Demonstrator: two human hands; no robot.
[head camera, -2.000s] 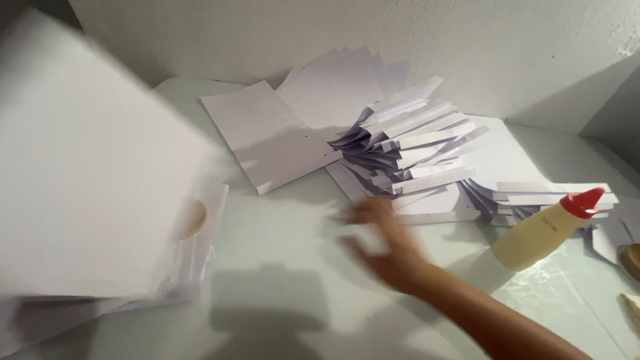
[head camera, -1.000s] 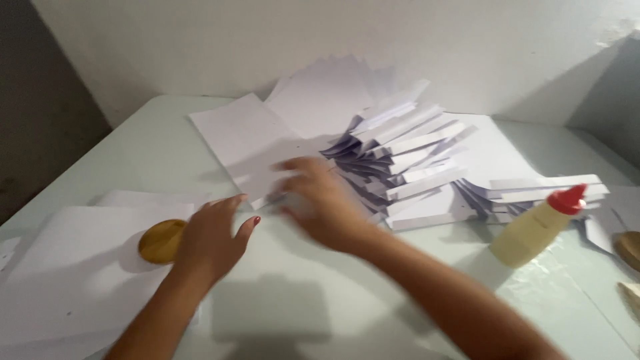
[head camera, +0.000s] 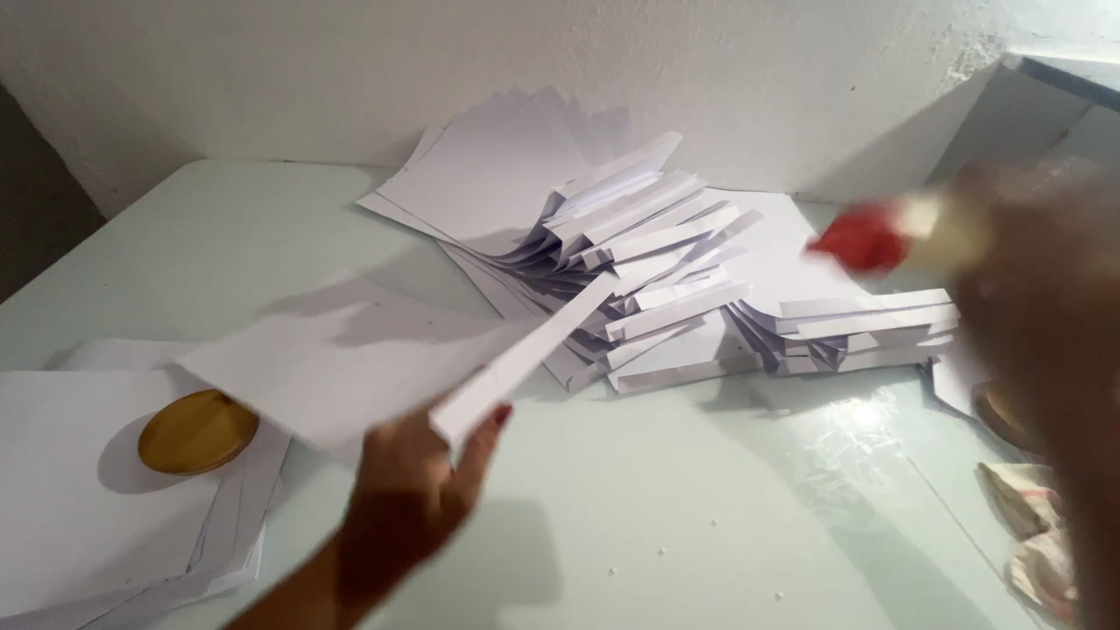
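Observation:
My left hand (head camera: 416, 486) grips a white paper sheet (head camera: 376, 359) by its folded edge strip, which slants up toward the right. At the upper right, my right hand (head camera: 1032, 236), badly blurred, is closed around a glue bottle (head camera: 949, 232). The bottle's red cap (head camera: 866, 238) points left, above the table. Beyond the held sheet lies a fanned pile of white sheets (head camera: 499, 184) with folded edges. A smaller stack with folded flaps (head camera: 866, 328) lies to the right of it.
A round golden disc (head camera: 199, 432) rests on a paper stack (head camera: 79, 490) at the left. A rough wall (head camera: 490, 61) borders the pale table (head camera: 630, 481) behind. A brown round object (head camera: 1006, 416) and crumpled cloth-like pieces (head camera: 1028, 525) lie at the right. Small white specks dot the table.
The glue bottle, which stood on the table at the right, is now raised and tipped in my right hand. My left hand has moved right from beside the disc and has taken hold of a sheet.

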